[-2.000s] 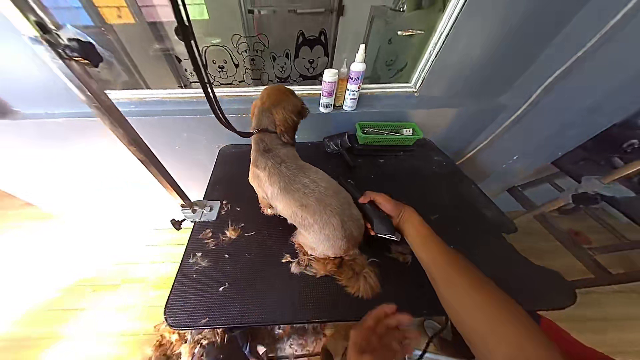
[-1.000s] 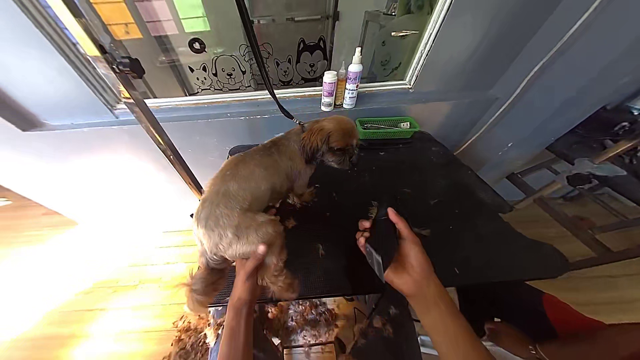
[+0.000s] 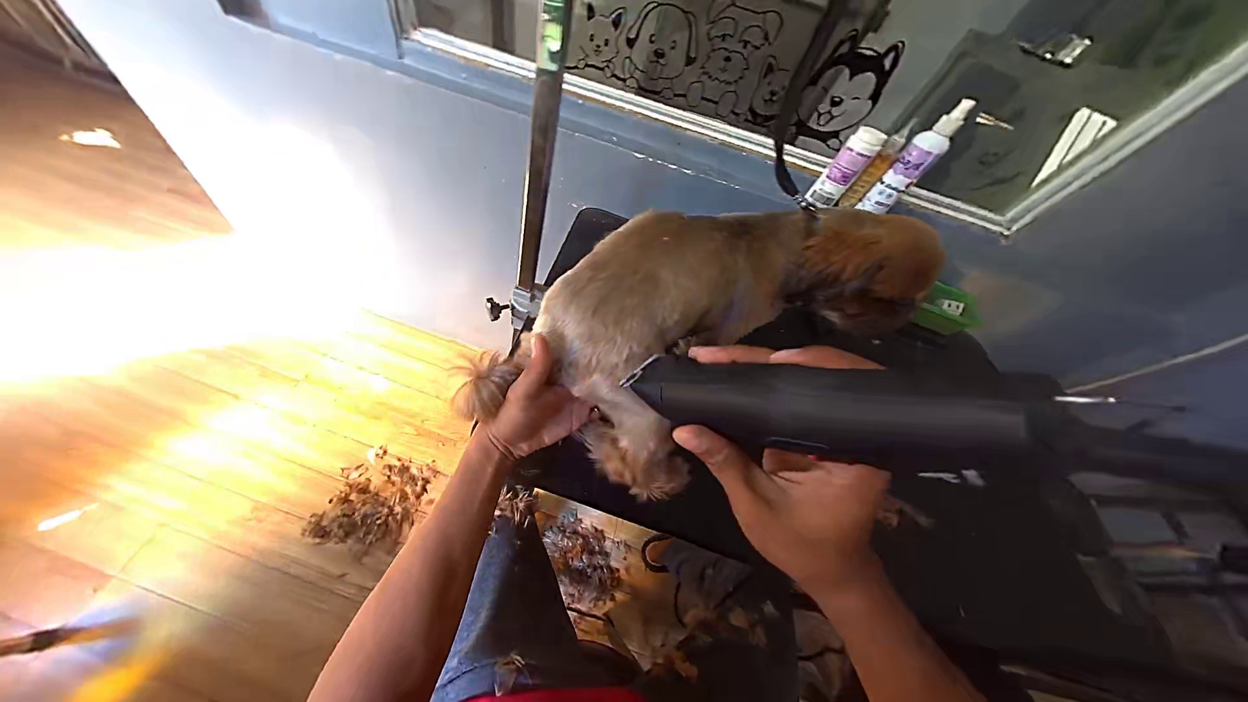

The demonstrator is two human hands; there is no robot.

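Note:
A brown dog (image 3: pixel 673 273) stands on the black grooming table (image 3: pixel 936 575), its head toward the right and a black leash at its neck. My left hand (image 3: pixel 541 409) is at its rear, under the rump and against the back of the thigh, with the fluffy tail (image 3: pixel 485 385) beside the wrist. My right hand (image 3: pixel 809 487) grips black electric hair clippers (image 3: pixel 838 405), fingers above and thumb below. The clippers' blade end is at the dog's upper hind leg; whether it touches the coat cannot be told.
A metal grooming arm (image 3: pixel 539 175) is clamped at the table edge. Bottles (image 3: pixel 902 168) stand by the window, and a green basket (image 3: pixel 946 308) sits behind the dog's head. Cut hair (image 3: pixel 375 499) lies on the wooden floor (image 3: pixel 234 546).
My right hand has brought the clippers from over the table to the dog's hind leg. My left hand stays at its rear. Earlier the dog faced the window; it now faces right. The view has tilted.

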